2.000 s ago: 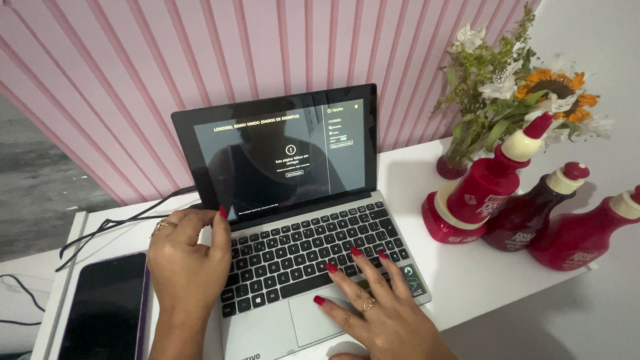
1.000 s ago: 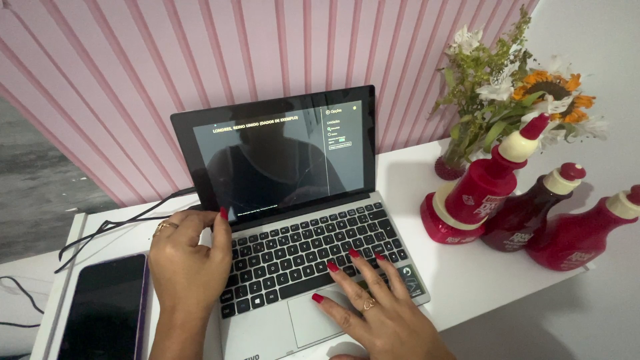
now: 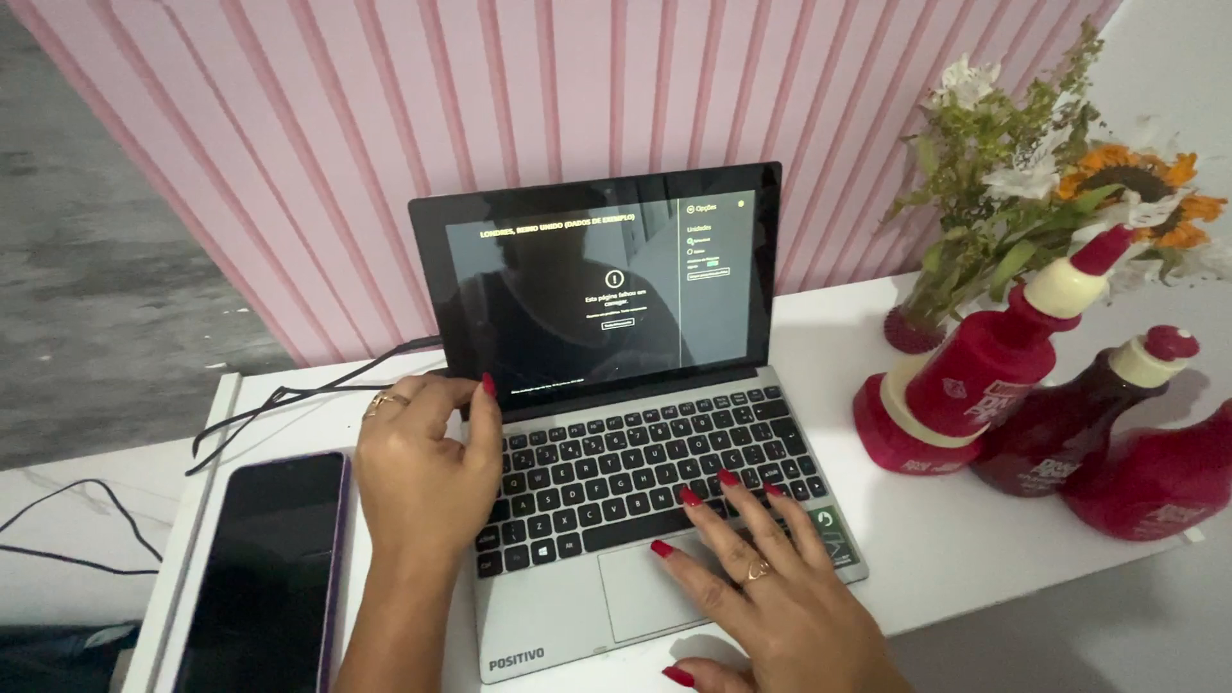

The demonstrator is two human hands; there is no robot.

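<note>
A silver Positivo laptop (image 3: 539, 616) lies unfolded on a white desk, its dark screen (image 3: 539, 318) lit with a message and an options panel at the right. My left hand (image 3: 423, 462) is at the laptop's left edge near the hinge, thumb and index finger pinched together by the screen's lower left corner; whether something is between them cannot be told. My right hand (image 3: 770, 587) spreads over the touchpad (image 3: 640, 592) and the lower right keys, fingers apart, holding nothing. Both hands have red nails and rings.
A dark-screened phone (image 3: 260, 577) lies left of the laptop, with black cables (image 3: 289, 395) behind it. Several red and dark red bottles (image 3: 991, 375) stand at the right, before a vase (image 3: 912, 327) of flowers. A pink slatted panel (image 3: 577, 87) rises behind the white desk (image 3: 982, 539).
The central message on the screen was absent one second ago and shows again now. Both hands have stayed in about the same place.
</note>
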